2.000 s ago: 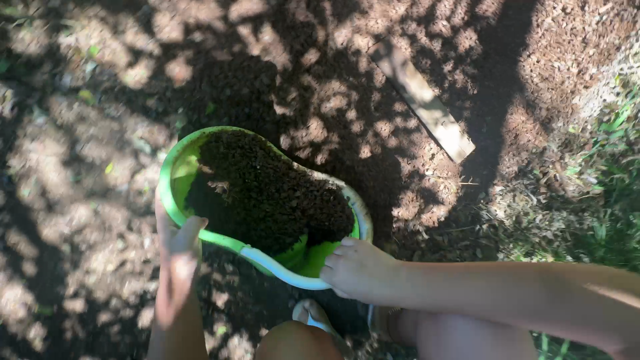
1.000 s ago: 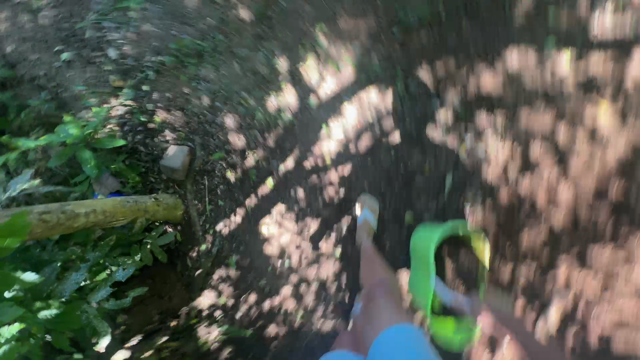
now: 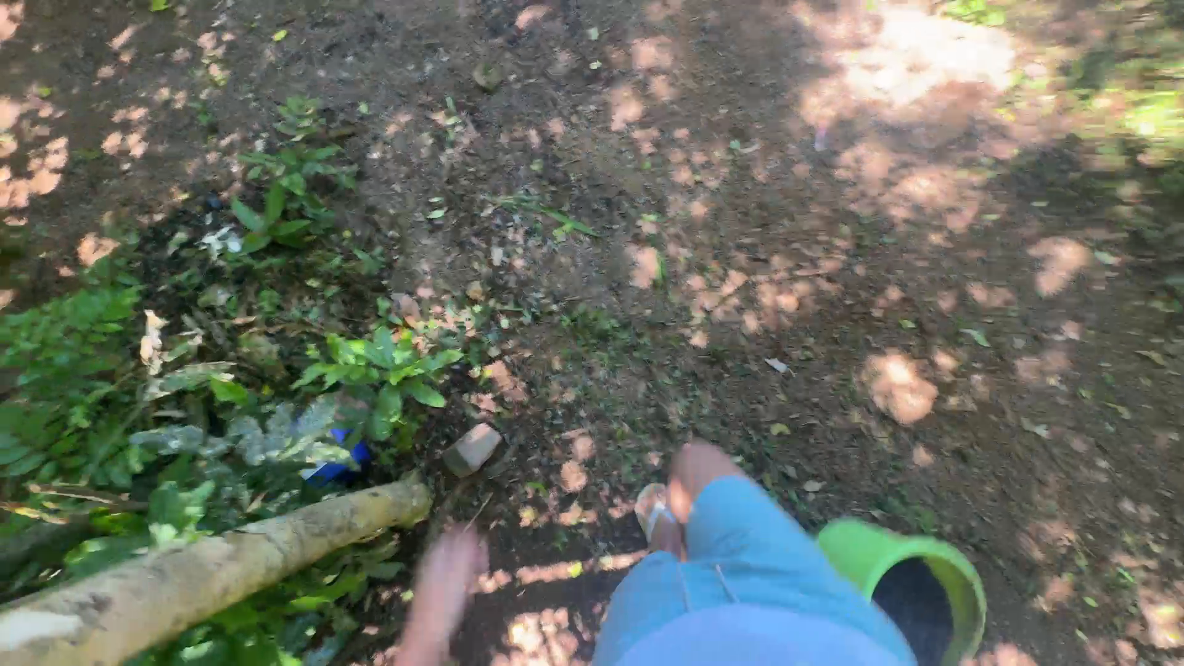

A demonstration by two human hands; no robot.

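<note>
A green plastic tub (image 3: pixel 860 555) hangs at the lower right beside my blue shorts, tilted so that its dark opening faces right. Whatever is inside is too dark to make out. My right hand is out of sight, so its hold on the tub does not show. On the other side of my legs, my left hand (image 3: pixel 458 555) is blurred at the bottom, near the end of a log, and touches nothing visible. Its fingers are too smeared to read.
A pale log (image 3: pixel 231 569) reaches in from the lower left among leafy plants (image 3: pixel 384 370). Off its end lies a small block (image 3: pixel 474 450). A blue object (image 3: pixel 340 458) sits partly under leaves. Dirt ground with scattered leaves spreads ahead.
Two seconds ago both hands were at the tub, which held dark loose material; now the left hand is apart from it. The view has swung to other ground with a log and plants.
</note>
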